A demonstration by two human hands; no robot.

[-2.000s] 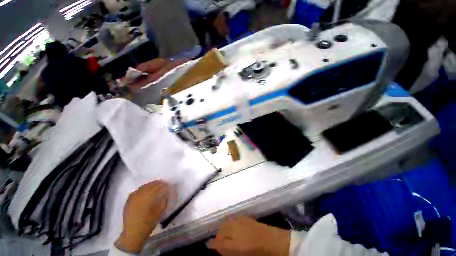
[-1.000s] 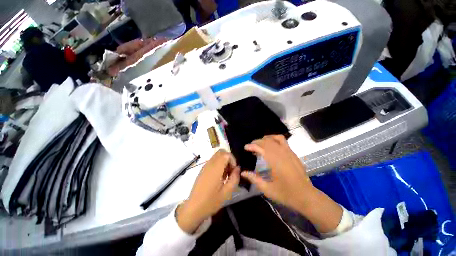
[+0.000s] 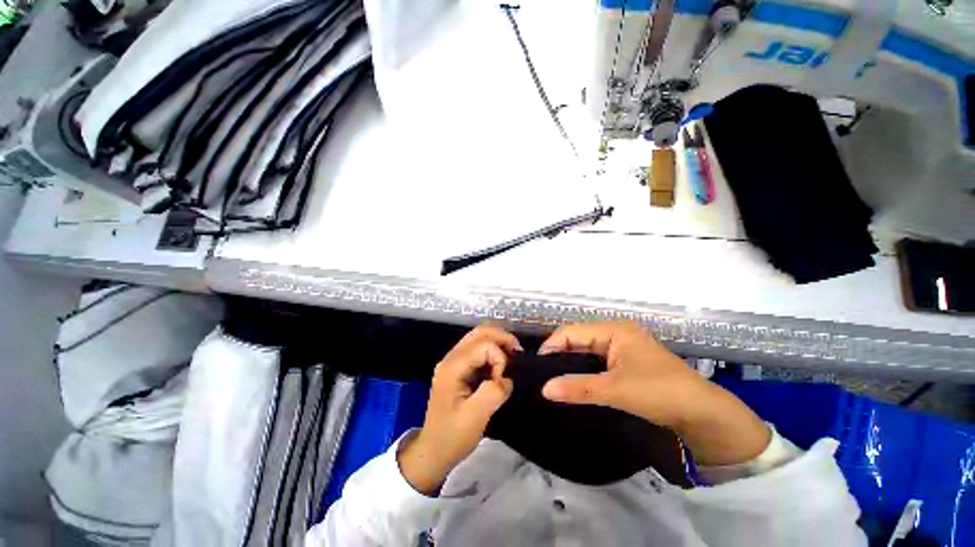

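Observation:
My left hand (image 3: 464,397) and right hand (image 3: 633,383) are close together at the table's front edge, fingers bent and thumbs turned inward. Dark material (image 3: 567,411) shows between and below them; I cannot tell whether it is a held black piece or dark clothing. A light garment panel (image 3: 470,139) with thin black edging lies on the table, its corner near the needle area. The sewing machine's presser foot (image 3: 605,144) is beyond that corner. A stack of black pieces (image 3: 793,182) lies right of the needle.
A layered stack of panels (image 3: 246,102) lies at the table's left. Snips (image 3: 698,169) and a tan block (image 3: 662,177) lie beside the needle. A smartphone (image 3: 941,276) is at far right. Grey-white bundles (image 3: 219,427) hang below the table, left. Blue material (image 3: 909,449) is below right.
The view has tilted down and moved closer. Both hands have moved from in front of the black stack to the table's front edge. The panel stays on the table.

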